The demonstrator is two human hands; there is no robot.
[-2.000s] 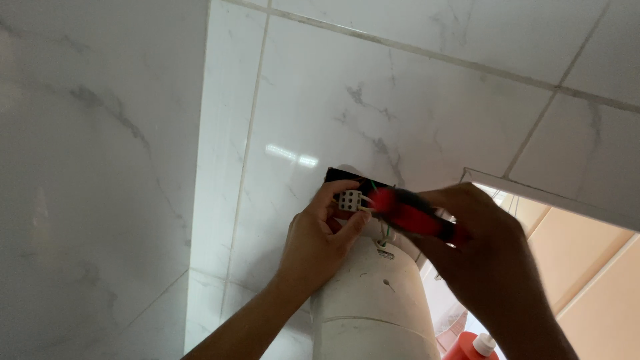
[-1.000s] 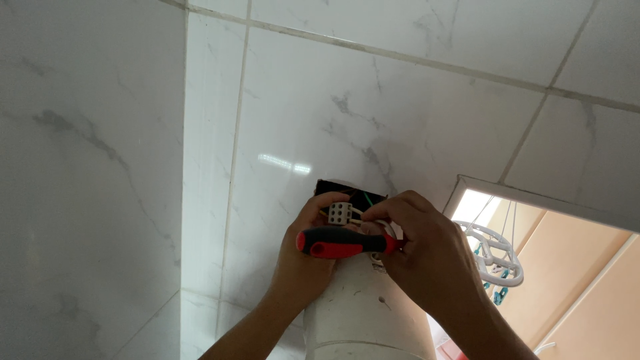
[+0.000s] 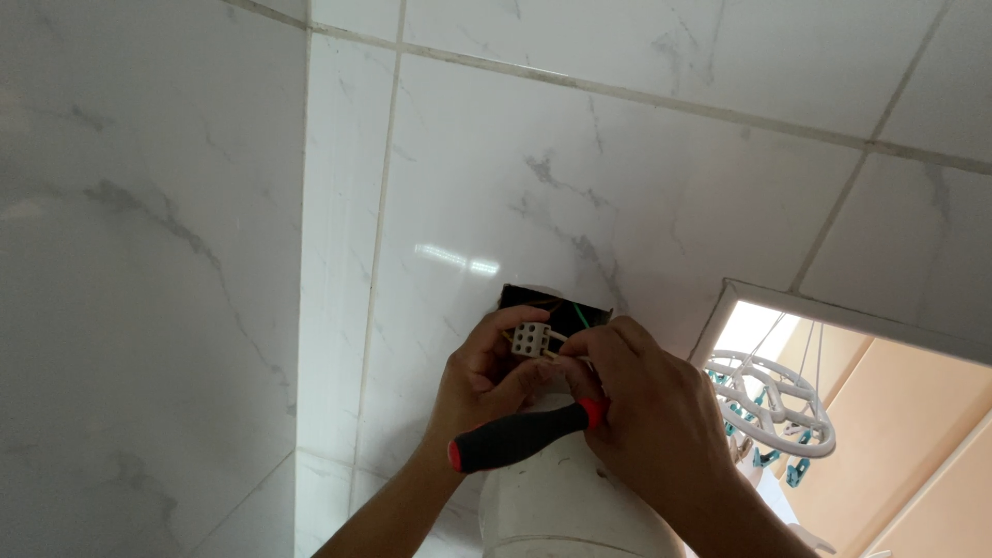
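A white terminal block (image 3: 531,339) with rows of round holes is pinched between the fingertips of my left hand (image 3: 488,372), just below a dark wall box opening (image 3: 542,298). At the block's right side, the fingertips of my right hand (image 3: 651,403) grip a pale wire (image 3: 558,336). My right hand also keeps hold of a screwdriver, whose black and red handle (image 3: 519,439) points down and left beneath the block; its shaft is hidden by the hand. A green wire (image 3: 581,315) and a brownish wire show inside the opening.
A white cylindrical appliance (image 3: 573,504) stands directly below my hands. Marbled wall tiles (image 3: 620,186) surround the opening, with a corner at left. On the right, beyond a framed opening (image 3: 837,325), hangs a white round drying rack (image 3: 775,403) with teal clothespins.
The screwdriver was at the terminal block two seconds ago; its handle now hangs below my right hand. My right hand's fingers have moved onto the wire beside the block.
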